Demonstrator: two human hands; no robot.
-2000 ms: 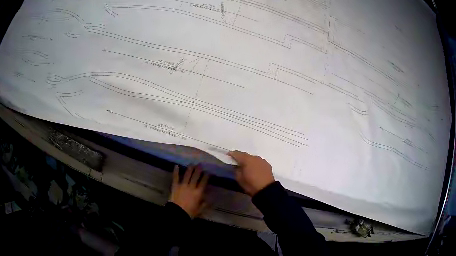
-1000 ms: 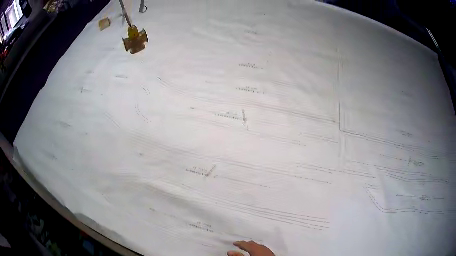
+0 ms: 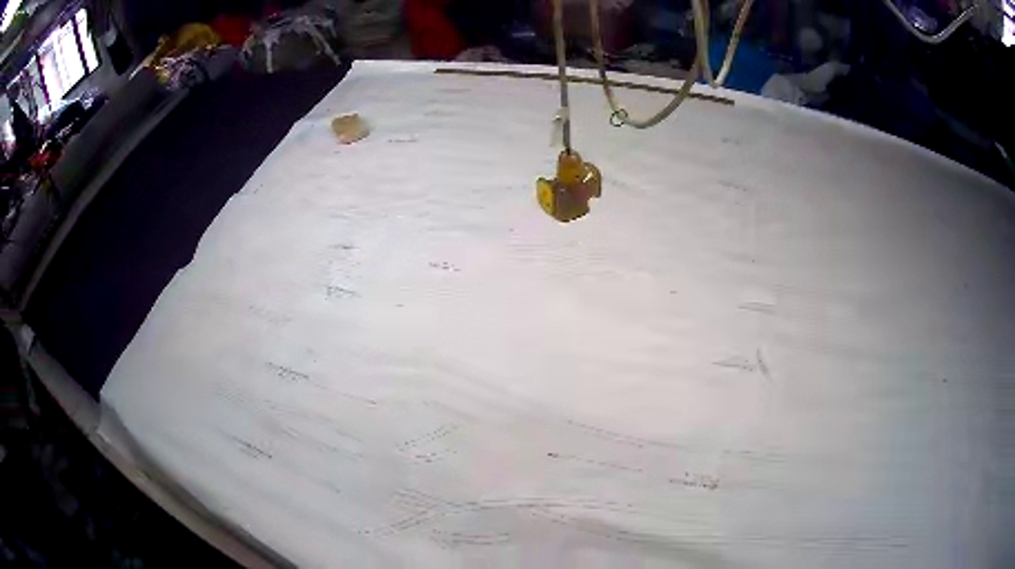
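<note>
No hand is in the picture now. The white printed marker paper (image 3: 623,333) covers most of the table in front of me, with faint dashed pattern lines and small text and slight ripples near its front. A small tan block (image 3: 350,128) lies near its far left corner. A long thin brown stick (image 3: 501,75) lies along its far edge. A yellow-brown plug (image 3: 569,189) hangs on a cord above the paper.
Dark navy cloth (image 3: 167,233) lies flat beyond the paper's left edge. The narrow table edge (image 3: 145,486) runs along the lower left. Pale looped cords (image 3: 657,120) hang over the far side. Piled cloth (image 3: 289,42) and a bright window (image 3: 56,61) are at the back left.
The view has swung up and to the far side. The hands at the near edge have gone out of the picture. The stick and dark cloth now show more fully.
</note>
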